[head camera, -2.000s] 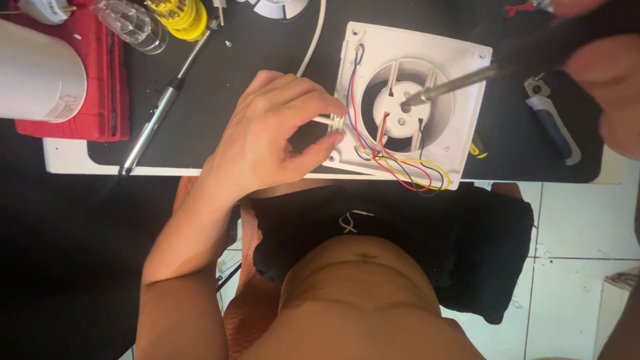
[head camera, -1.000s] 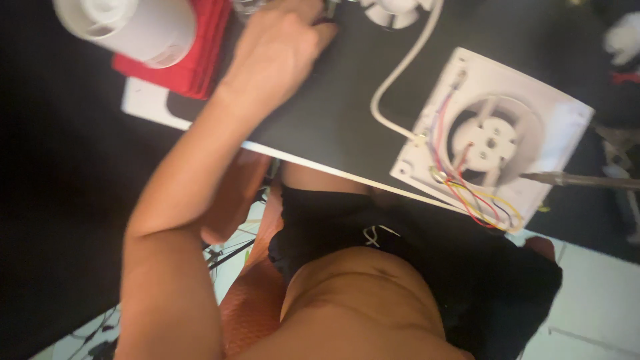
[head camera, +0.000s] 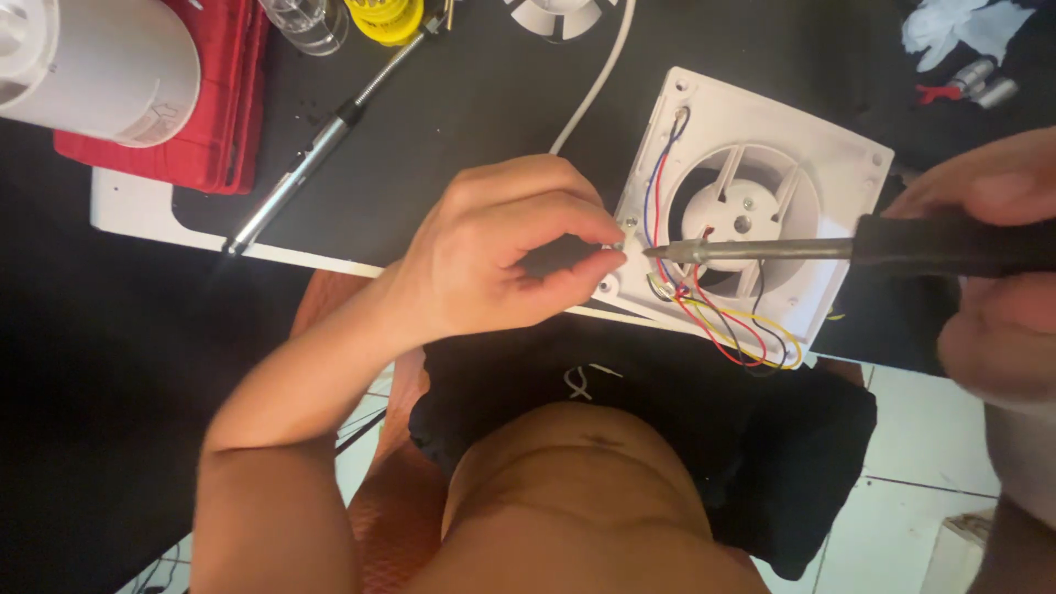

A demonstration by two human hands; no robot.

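Observation:
A white plastic fan housing (head camera: 858,177) lies tilted over the table's near edge, with red, blue, black and yellow wires (head camera: 763,351) along its left and lower sides. At its left edge, my left hand (head camera: 511,247) pinches a small metal piece (head camera: 618,246), perhaps a screw, between thumb and forefinger. My right hand (head camera: 982,247), partly outside the view, grips the black handle of a screwdriver (head camera: 775,248). The shaft points left across the housing, its tip just right of my left fingertips. A white cable (head camera: 606,78) runs up from behind my left hand.
On the left, a white cylindrical container (head camera: 157,74) rests on a red plastic case (head camera: 231,157). A metal pen-like tool (head camera: 305,169) lies near clear and yellow bottles (head camera: 384,16). A white fan impeller (head camera: 561,12) is at the top, with crumpled white material (head camera: 957,29) at upper right.
My left hand has come back from the far left of the table to the housing's left edge. The screwdriver's tip has moved left across the housing, close to my left fingertips.

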